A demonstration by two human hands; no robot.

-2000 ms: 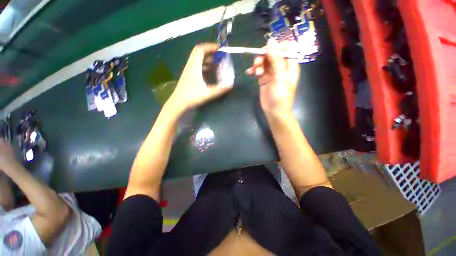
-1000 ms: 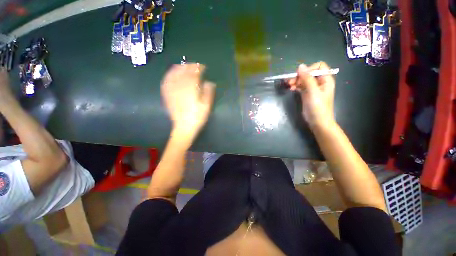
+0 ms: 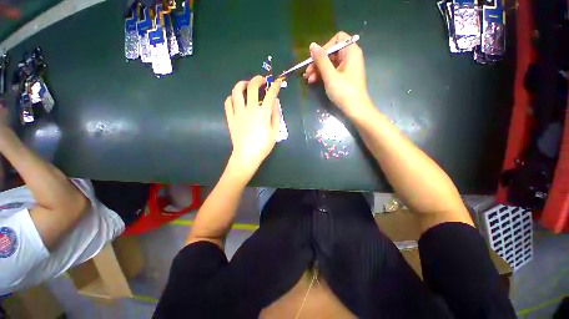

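A flex circuit board (image 3: 282, 124) lies on the green table, mostly covered by my left hand (image 3: 252, 118). My left fingers rest on it, near its blue and orange end. My right hand (image 3: 340, 71) holds slim silver-white tweezers (image 3: 312, 60) like a pen. The tweezers' tip is at the board's upper end; whether it grips a tiny piece I cannot tell. Red-pink specks (image 3: 332, 149) lie on a shiny clear sheet (image 3: 334, 128) near the table edge.
A board pile (image 3: 160, 40) lies at upper left, another (image 3: 466, 28) at upper right. Amber film (image 3: 312, 25) is on the table ahead. Red trays (image 3: 524, 93) stand at right. A person in a white shirt (image 3: 56, 230) sits at left; an arm is near more boards (image 3: 31, 87).
My left hand has come down onto a board that now shows beside it. My right hand has moved left and forward, bringing the tweezers to the board's end.
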